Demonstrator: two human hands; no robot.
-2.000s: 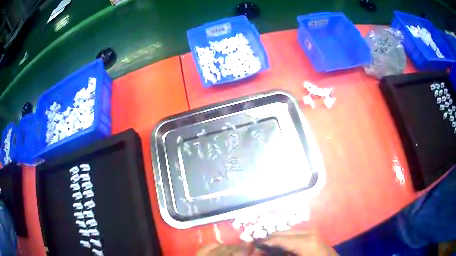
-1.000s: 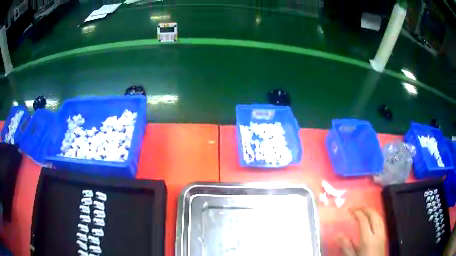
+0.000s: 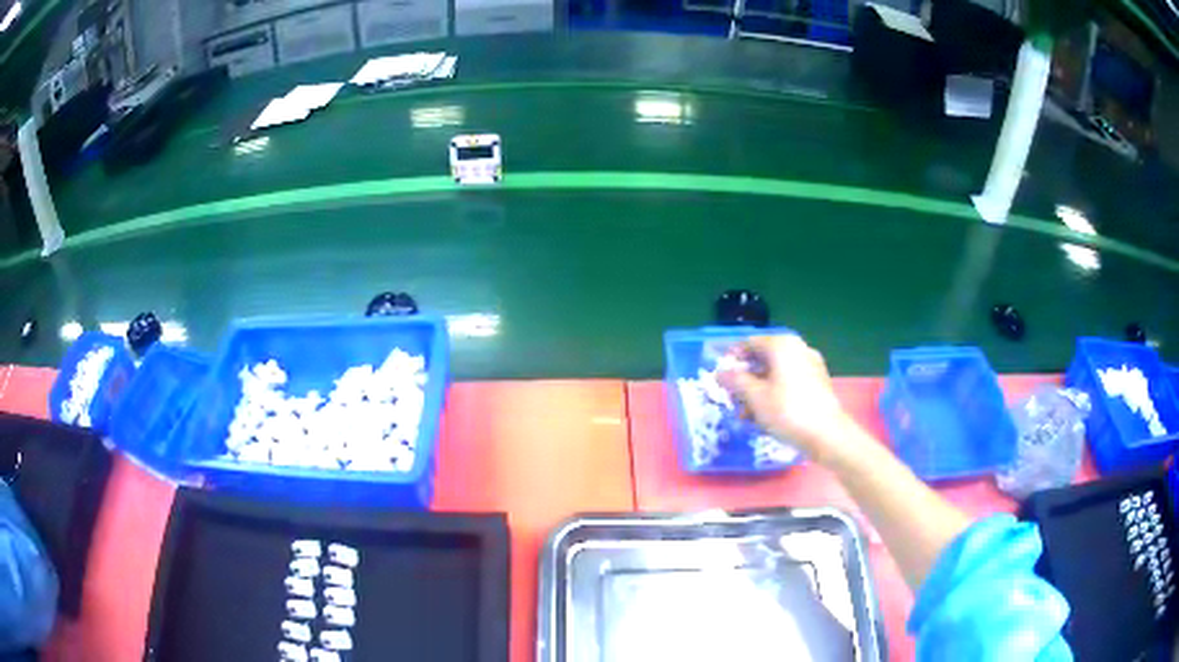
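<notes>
My right hand (image 3: 782, 388), bare with a blue sleeve, reaches in from the lower right over the centre blue bin (image 3: 760, 455). Its fingers are bent close together above the small white parts (image 3: 702, 411) in that bin. Whether they hold a part cannot be told. My left hand is out of the picture. The stainless steel tray (image 3: 559, 588) lies in front of the bin, cut off by the bottom edge and bright with glare. My forearm crosses above the tray's right back corner.
A large blue bin (image 3: 433, 427) of white parts and a black tray (image 3: 427, 582) with rows of parts stand left. Right are an empty-looking blue bin (image 3: 950, 414), a clear bag (image 3: 1045, 440), another parts bin (image 3: 1135, 395) and a black tray (image 3: 1086, 556). A neighbour's blue sleeve (image 3: 23, 576) shows left.
The view has tilted up, so more floor shows. My right hand has moved from beside the steel tray, forward and left, to the centre bin. The small pile of white parts is no longer visible.
</notes>
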